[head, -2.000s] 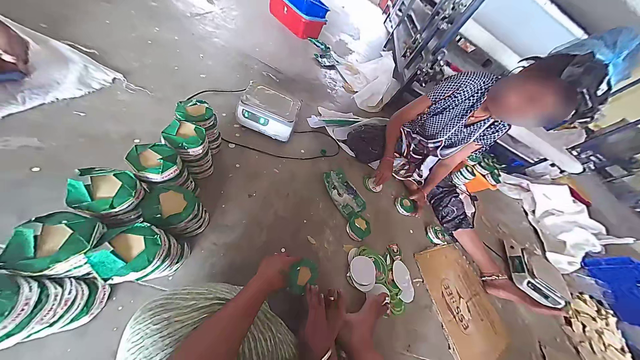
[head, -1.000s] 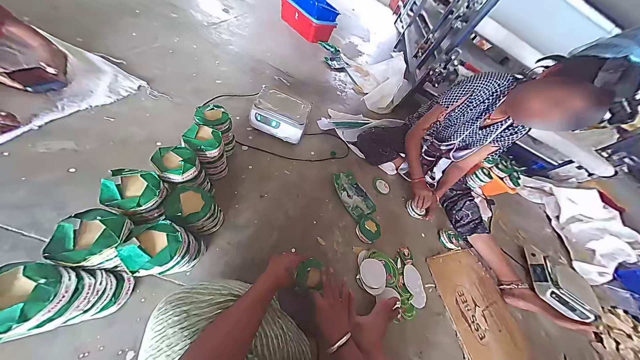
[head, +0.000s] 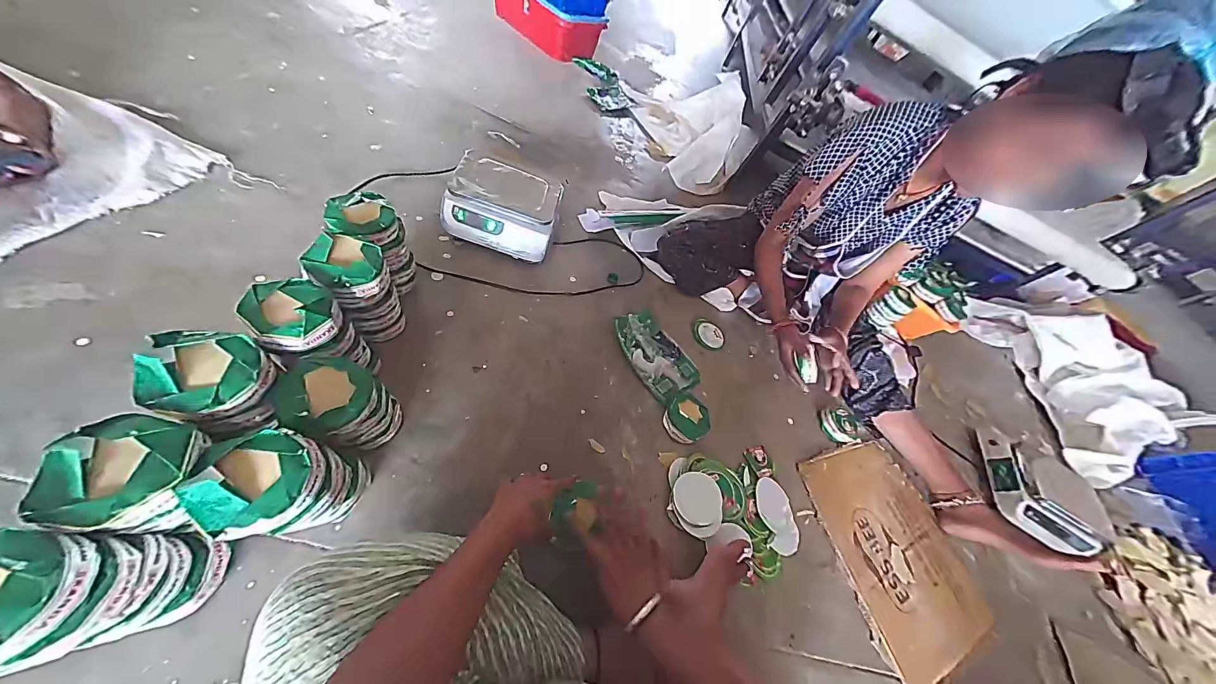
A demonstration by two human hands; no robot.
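Note:
My left hand (head: pixel 530 508) grips the edge of a small round green-wrapped packet (head: pixel 573 511), with a tan patch showing on its face. Against the packet's other side lies my right hand (head: pixel 625 560), blurred, a bangle at its wrist; its grip is unclear. To its right, loose white discs (head: pixel 697 499) and green-rimmed round pieces (head: pixel 731 484) lie in a pile. Beyond them, another green packet (head: pixel 686 418) rests on the floor against a green plastic wrapper (head: pixel 655 356). Stacks of larger round green packs (head: pixel 328 394) stand at the left.
A co-worker sits at the right, both hands (head: pixel 815 359) at a small round piece. Flattened cardboard (head: pixel 893 560) lies near that person's foot. A digital scale (head: pixel 503 204) with a black cable (head: pixel 522 288) stands ahead; another scale (head: pixel 1035 503) is at the right.
The co-worker's hands, apart and low over round pieces two seconds ago, are now together and raised around one piece. My hands stay at the green packet.

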